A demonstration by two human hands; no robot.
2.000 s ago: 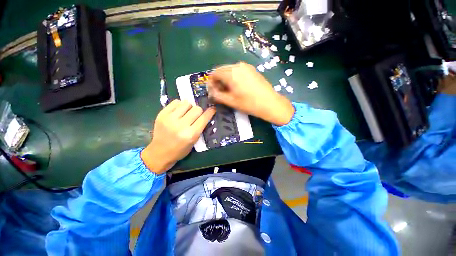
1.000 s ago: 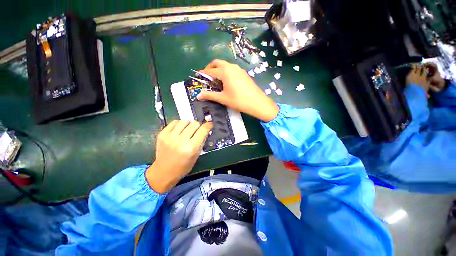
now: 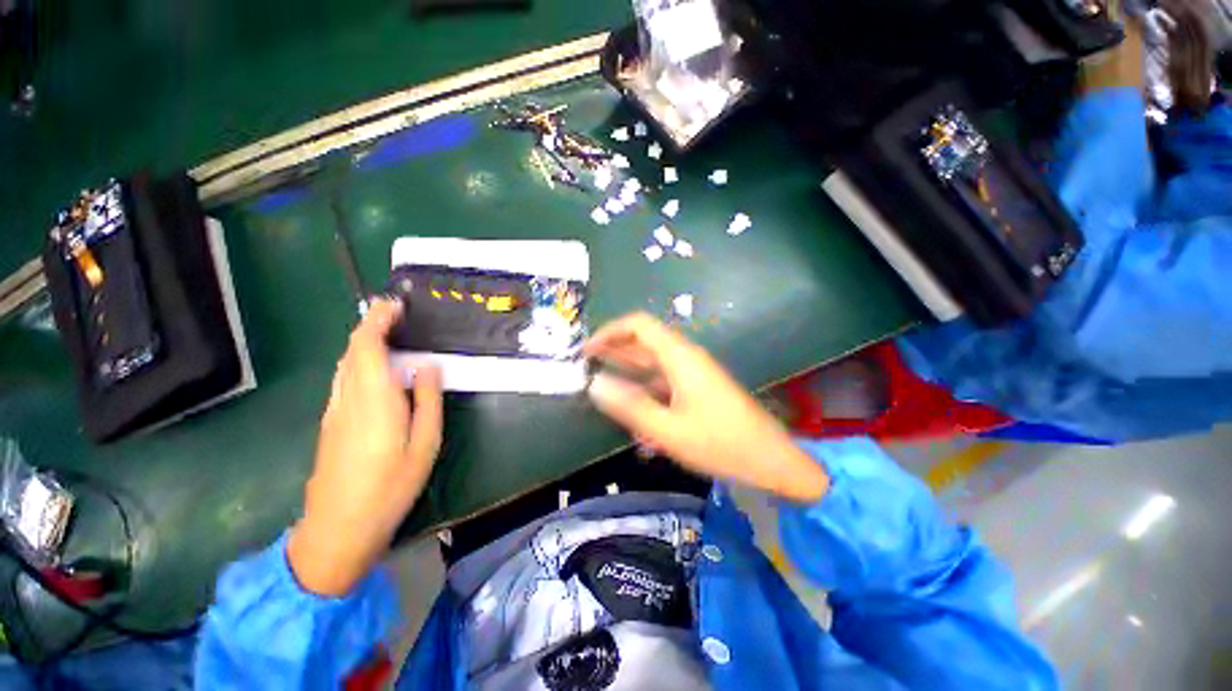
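Note:
A black phone mid-frame (image 3: 446, 313) lies lengthwise across a white pad (image 3: 489, 253). Its circuit board end (image 3: 551, 321) points right, and small orange marks show on its face. My left hand (image 3: 372, 439) is at the pad's left end, index finger by the phone's left edge and thumb over the lower pad edge. My right hand (image 3: 689, 405) is at the pad's lower right corner, fingers bent and blurred. Whether either hand grips the pad or phone, or the right holds a small tool, I cannot tell.
Small white pieces (image 3: 672, 208) and a pile of thin parts (image 3: 557, 146) lie behind the pad. A dark parts box (image 3: 692, 128) stands beyond. Phones on black pads lie left (image 3: 169, 317) and right (image 3: 932, 203). A neighbour's blue sleeve (image 3: 1121, 257) is at right.
The phone on the white pad now lies sideways, its board end right, with orange marks showing. Both hands have moved from over the phone to its ends. The view has shifted.

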